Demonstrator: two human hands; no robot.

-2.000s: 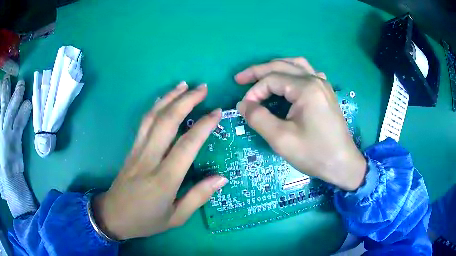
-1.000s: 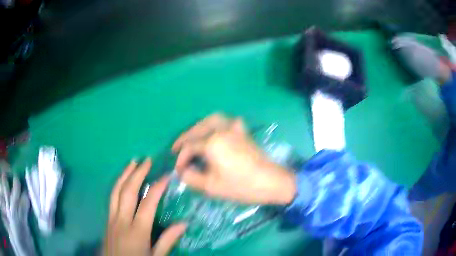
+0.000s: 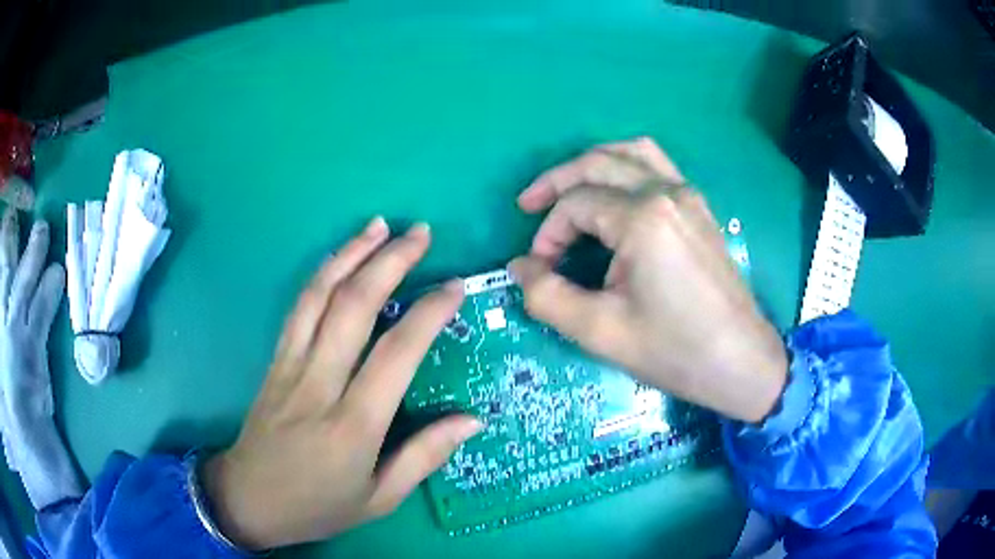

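A green circuit board (image 3: pixel 524 426) lies on the green mat, solder side up, partly hidden by both hands. A small white printed label (image 3: pixel 488 282) lies along its far edge. My left hand (image 3: pixel 355 382) rests over the board's left part, fingers apart, with the index fingertip at the label's left end. My right hand (image 3: pixel 655 278) is over the board's right part, thumb and index finger pinched at the label's right end.
A black box (image 3: pixel 873 142) with a white roll stands at the right. A white label strip (image 3: pixel 835 253) runs from it towards my right sleeve. White knitted gloves (image 3: pixel 115 262) lie at the left. A red shape (image 3: pixel 15 144) is at the far left edge.
The view swung away and blurred a second ago, then came back. Both hands remain at the board's far edge with much the same finger pose; more of the label now shows between the fingertips.
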